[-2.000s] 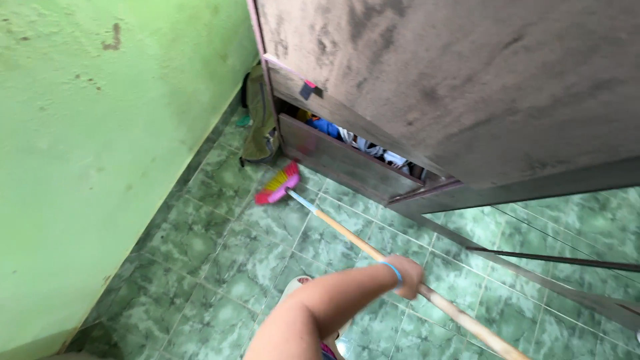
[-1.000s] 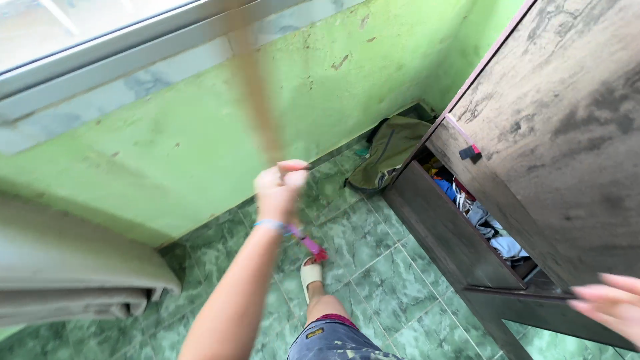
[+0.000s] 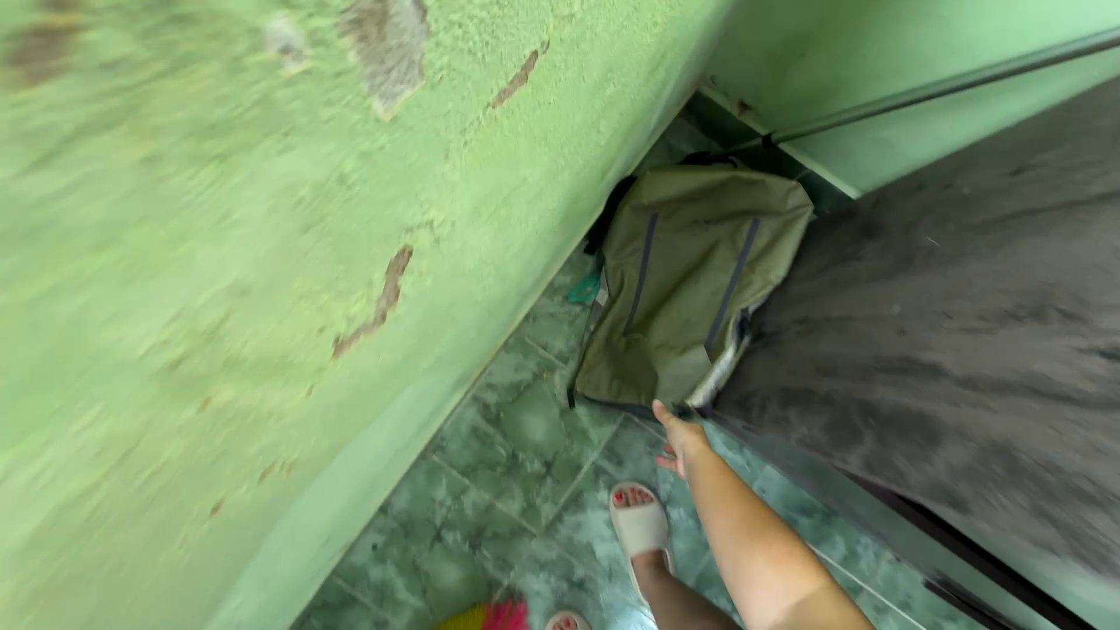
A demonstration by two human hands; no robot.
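Note:
My right hand [image 3: 682, 444] reaches in from the lower right, fingers apart and holding nothing. Its thumb tip overlaps the lower edge of an olive-green backpack [image 3: 687, 271]; whether it touches the fabric I cannot tell. The backpack lies on the floor in the corner, between the green wall and a dark wooden wardrobe, with dark straps at its upper left side. At the bottom edge, the yellow and pink bristles of a broom head [image 3: 486, 615] show in part; its handle is out of view. My left hand is out of view too.
The peeling green wall [image 3: 350, 306] rises on the left. The wardrobe's dark panel [image 3: 945, 324] stands close on the right. Below are green marbled floor tiles [image 3: 516, 455] and my feet in pale slides [image 3: 641, 529]. A small green item [image 3: 584, 290] lies beside the backpack.
The view has moved closer to the backpack. My right hand, at the right edge one second ago, is now by the backpack. My left hand, earlier on the broom handle, has left the view.

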